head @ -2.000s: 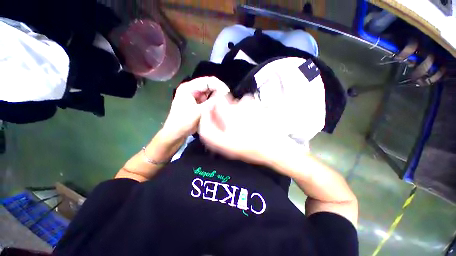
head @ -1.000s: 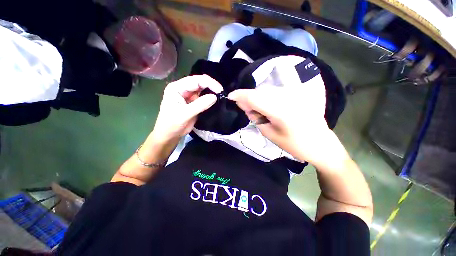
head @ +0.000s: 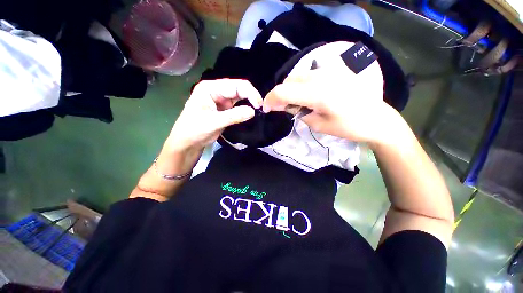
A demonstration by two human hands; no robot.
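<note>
The black garment (head: 258, 129) lies bunched on my lap, its white lining (head: 327, 150) showing, with a black label (head: 359, 57) on it. My left hand (head: 212, 111) pinches the black fabric edge between thumb and forefinger. My right hand (head: 321, 103) has its thumb and forefinger together at the same spot, touching or nearly touching the left fingertips. A small dark pointed tool (head: 302, 114), which looks like thread snips, lies in my right palm. A dark thread loops over the lining. The needle and any fastener are too small to tell.
A pink-red mesh bin (head: 172, 48) stands on the green floor at upper left. Black and white garments (head: 34, 77) are piled at far left. A blue crate (head: 43, 240) is at lower left. A wooden table edge (head: 504, 11) and a blue-edged frame are at the right.
My right hand has come from a blur over my left hand to meet its fingertips at the fabric edge. The snips now show in my right palm. The view has shifted slightly.
</note>
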